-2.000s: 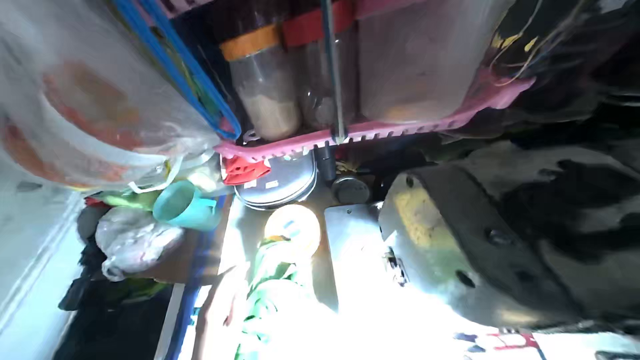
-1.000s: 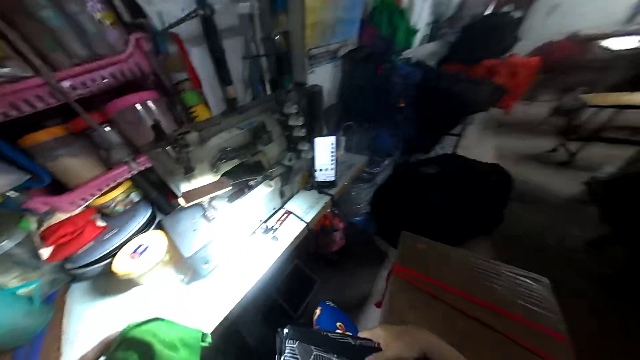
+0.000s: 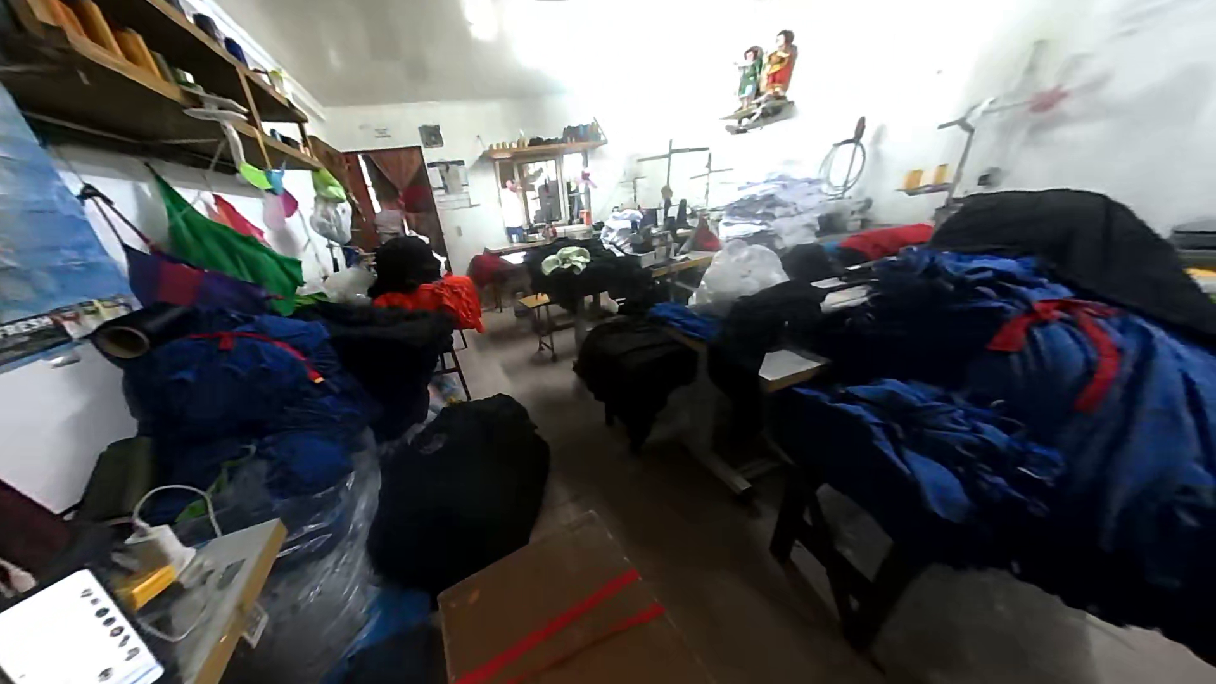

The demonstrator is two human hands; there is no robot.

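Note:
Neither my left hand nor my right hand shows in the head view. At the bottom centre is a brown cardboard box (image 3: 560, 608) with red tape strips across its top. A lit phone or tablet screen (image 3: 76, 632) stands at the lower left, beside the corner of a work table (image 3: 242, 579). A white plug with a cable (image 3: 161, 546) and a yellow object (image 3: 147, 586) lie near that corner.
Beyond the box sits a black bundle (image 3: 461, 484). Blue garments with red bands are heaped at left (image 3: 247, 389) and on a table at right (image 3: 1140, 380). Further back are a stool (image 3: 537, 302), a plastic bag (image 3: 739, 274) and thread shelves (image 3: 546, 147).
The view has swung right and up, from the sewing machine table to the room. The hand and the patterned black cloth seen at the bottom a second ago are out of view.

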